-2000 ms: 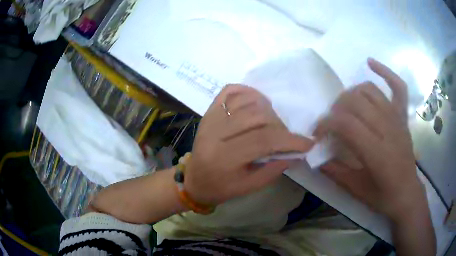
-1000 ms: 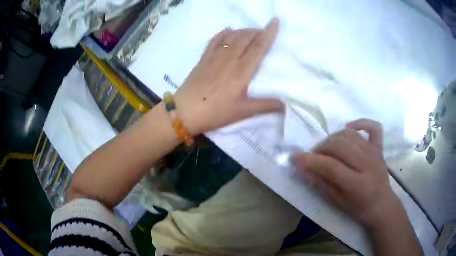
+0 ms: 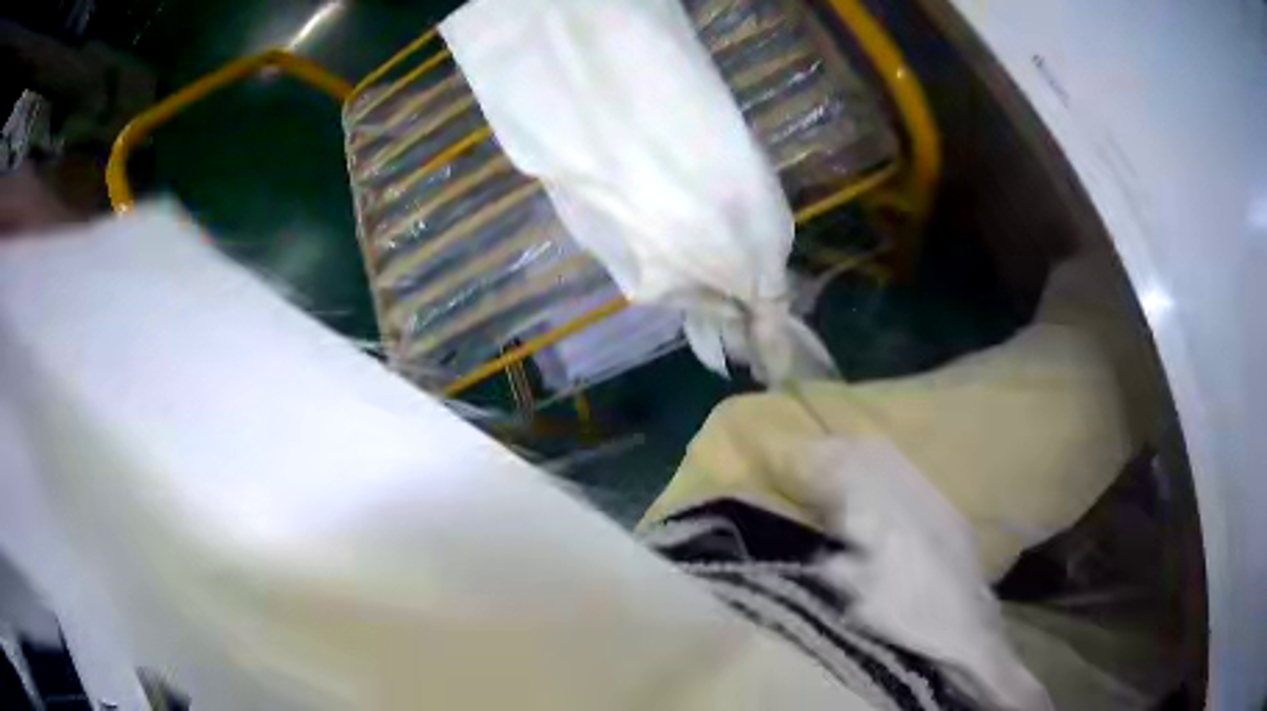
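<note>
A large white fabric piece (image 3: 320,458), blurred, spans the lower left, close to the camera. A bundle of white cloth (image 3: 653,153) lies over the yellow rack and is gathered at a knot (image 3: 764,333) near the lap. More white cloth (image 3: 917,542) trails from the knot across the lap. A blurred reddish patch at the far left edge, by the top of the large fabric, may be part of my left hand, but its shape and grip cannot be told. My right hand is not visible.
The yellow-framed rack (image 3: 459,236) with slats and clear plastic stands at upper middle. The white table edge (image 3: 1167,320) curves down the right side. The wearer's beige-clad leg (image 3: 1028,417) and a black-and-white striped garment (image 3: 778,583) are below. The floor is dark green.
The view has swung from the tabletop to the rack and lap on the left. Both hands have left clear view. The large white fabric now fills the lower left.
</note>
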